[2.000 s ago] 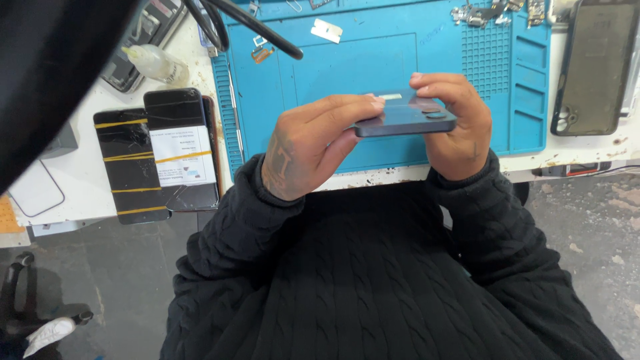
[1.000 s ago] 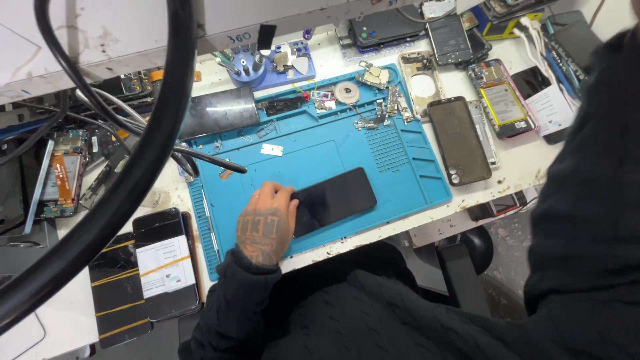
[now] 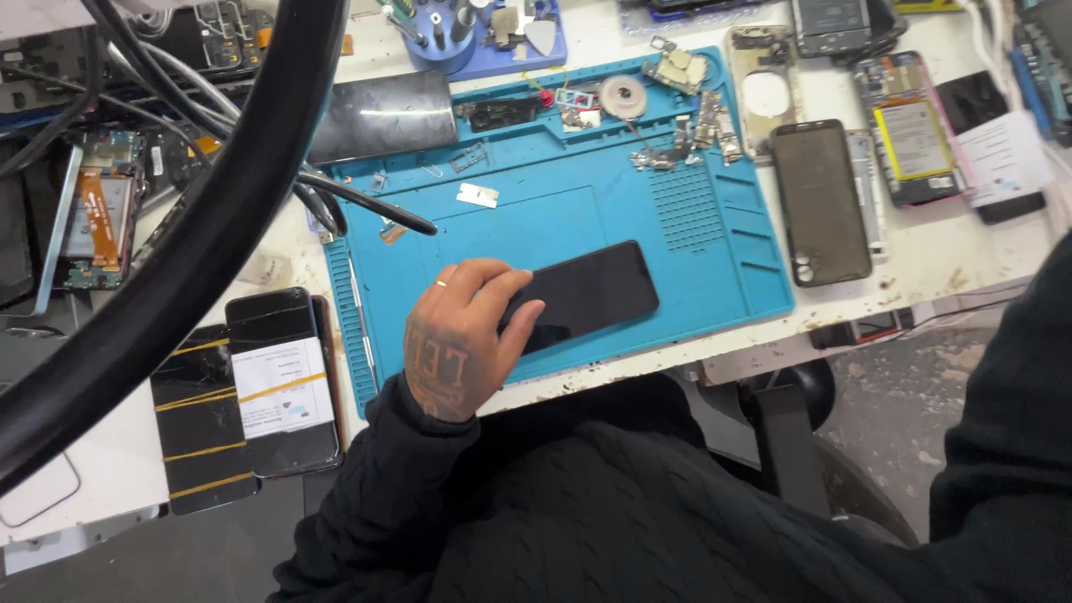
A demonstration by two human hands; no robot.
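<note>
A smartphone (image 3: pixel 590 293) with a dark screen lies face up on a blue silicone repair mat (image 3: pixel 536 226). My left hand (image 3: pixel 469 335) rests at the phone's left end, fingers bent over its edge and the thumb along its near side; how firmly it grips is not clear. My right hand is outside the view; only the black sleeve (image 3: pixel 1005 402) of that arm shows at the right edge. A small white metal piece (image 3: pixel 477 195) lies on the mat beyond my left hand.
Phones with rubber bands (image 3: pixel 201 427) lie left of the mat. A black cable (image 3: pixel 368 201) hangs over its left part, and a thick black ring (image 3: pixel 251 167) crosses the view. A phone back cover (image 3: pixel 821 201) and an opened phone (image 3: pixel 913 130) lie to the right.
Two seconds ago both hands held the phone above the mat. It now lies screen up on the mat, and my right hand has left the view. The view has shifted strongly.
</note>
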